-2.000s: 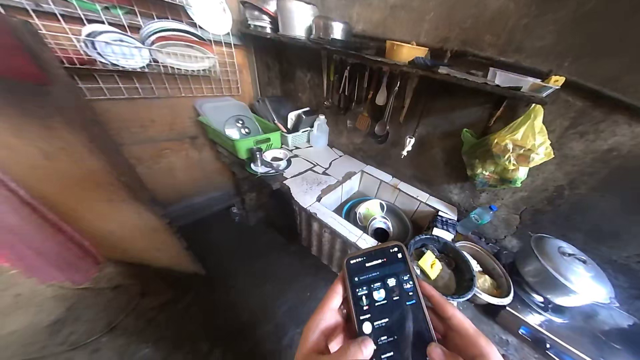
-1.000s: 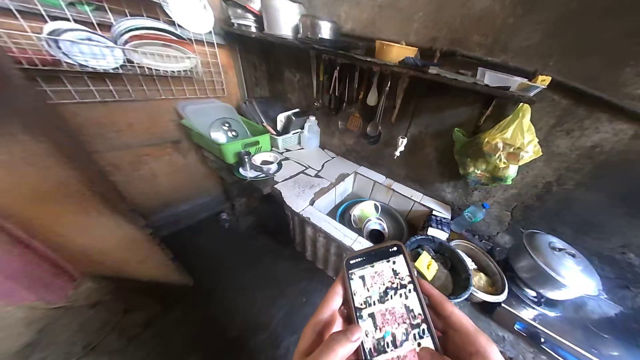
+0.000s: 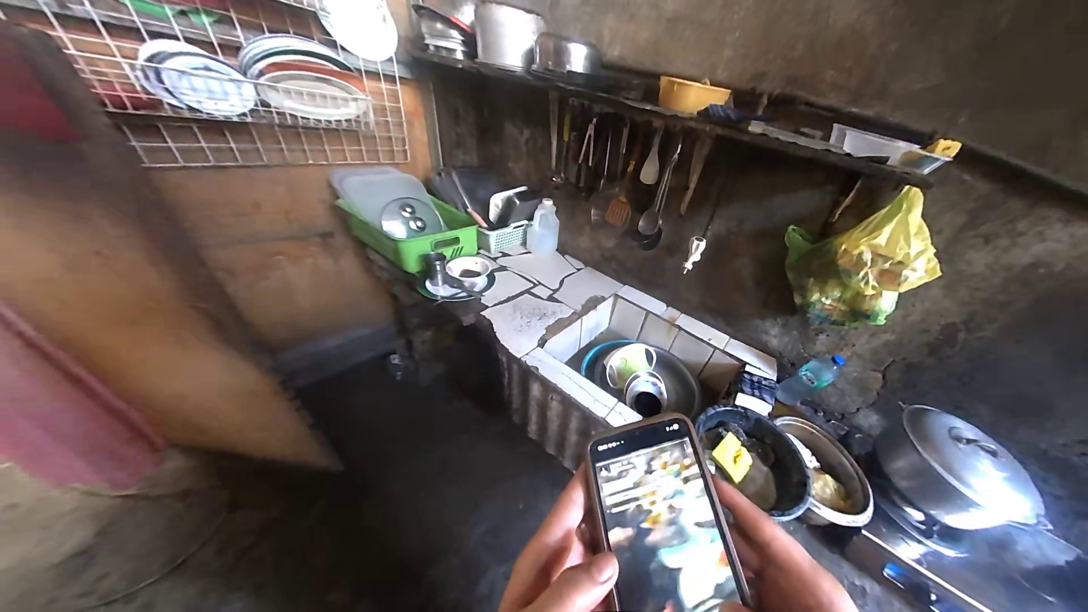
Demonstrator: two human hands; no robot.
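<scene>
Both hands hold a smartphone [image 3: 667, 518] upright at the bottom of the head view, its lit screen facing me with a blurred, colourful picture on it. My left hand [image 3: 561, 557] grips the phone's left edge, the thumb lying at the screen's lower left side. Around the right edge is my right hand [image 3: 778, 557], its thumb tip just visible at the bottom of the frame. Beyond the phone, a tiled sink [image 3: 574, 384] holds a metal basin [image 3: 680, 382] with a cup [image 3: 631, 364] and another vessel in it.
Right of the sink stand a dark bucket [image 3: 795, 476], a round basin [image 3: 858, 484] and a lidded metal pot [image 3: 960, 467] on a stove. A green dish basket [image 3: 412, 246] and a plastic jug [image 3: 544, 228] rest on the counter. A yellow plastic bag [image 3: 884, 255] hangs on the wall.
The phone's screen has gone from a dark page with small icons to a bright picture of many small shapes, and now to a different, blurred one. Both hands have stayed on the phone.
</scene>
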